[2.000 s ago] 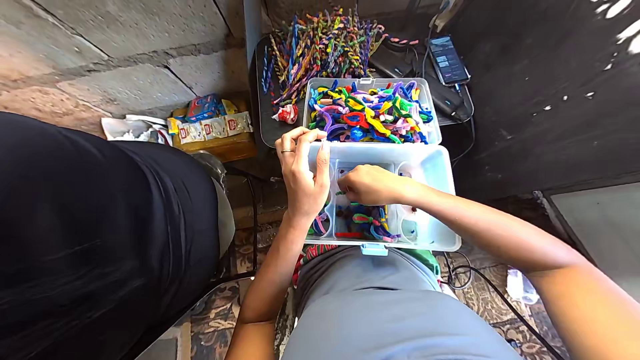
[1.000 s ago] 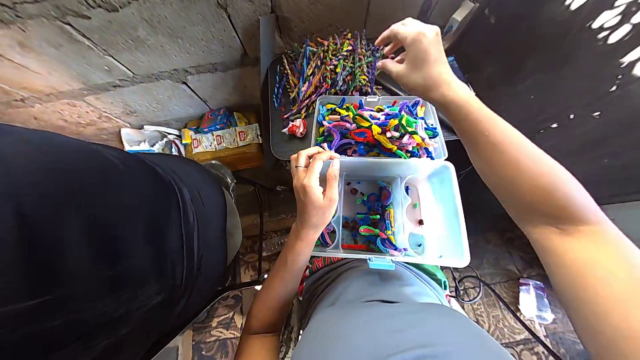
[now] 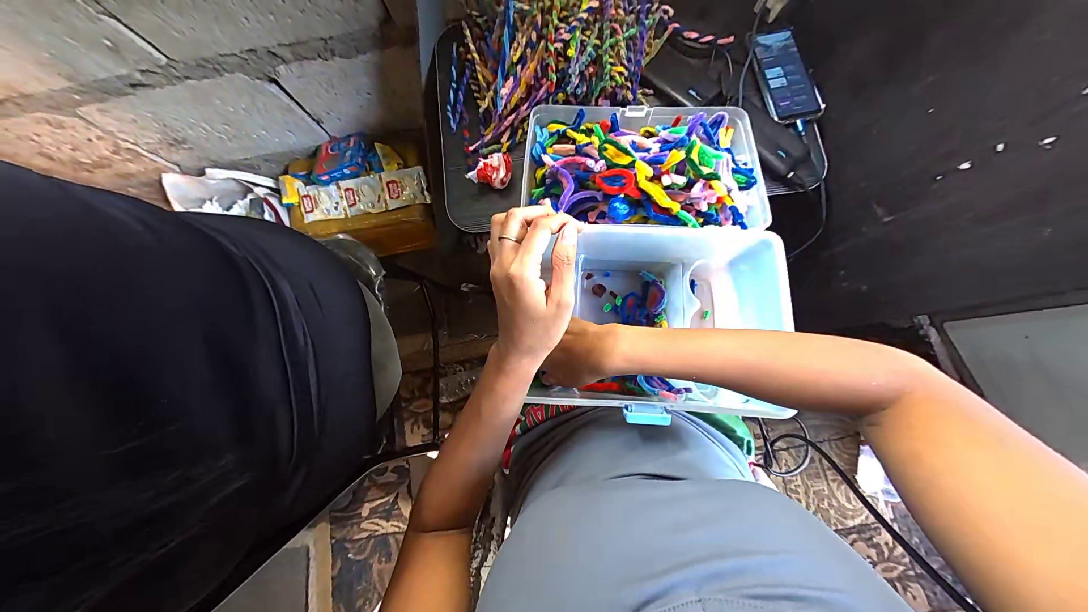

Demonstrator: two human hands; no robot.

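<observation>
A translucent plastic compartment box [image 3: 731,246] rests on my lap, with pipe-cleaner pieces [image 3: 637,308] inside its middle compartment. My left hand [image 3: 534,280] grips the far left rim of this box. My right hand [image 3: 582,353] reaches under my left wrist into the box's left side; its fingers are hidden, so whether it holds anything does not show. Just beyond lies the box's lid or tray [image 3: 755,170], heaped with colourful looped pipe-cleaner pieces [image 3: 654,174]. Many twisted pipe cleaners [image 3: 552,72] lie behind it on a black surface.
A crumpled red-and-white wrapper [image 3: 491,171] lies left of the heaped tray. The phone [image 3: 787,75] with a cable is at the back right. Packets [image 3: 361,194] sit by the block wall. A black-covered shape [image 3: 187,382] fills the left side; a cable [image 3: 867,510] runs across the patterned floor.
My right hand has come back from the bunch of twisted pipe cleaners, where it was one second ago, down to the left side of the box. My left hand stays at the rim.
</observation>
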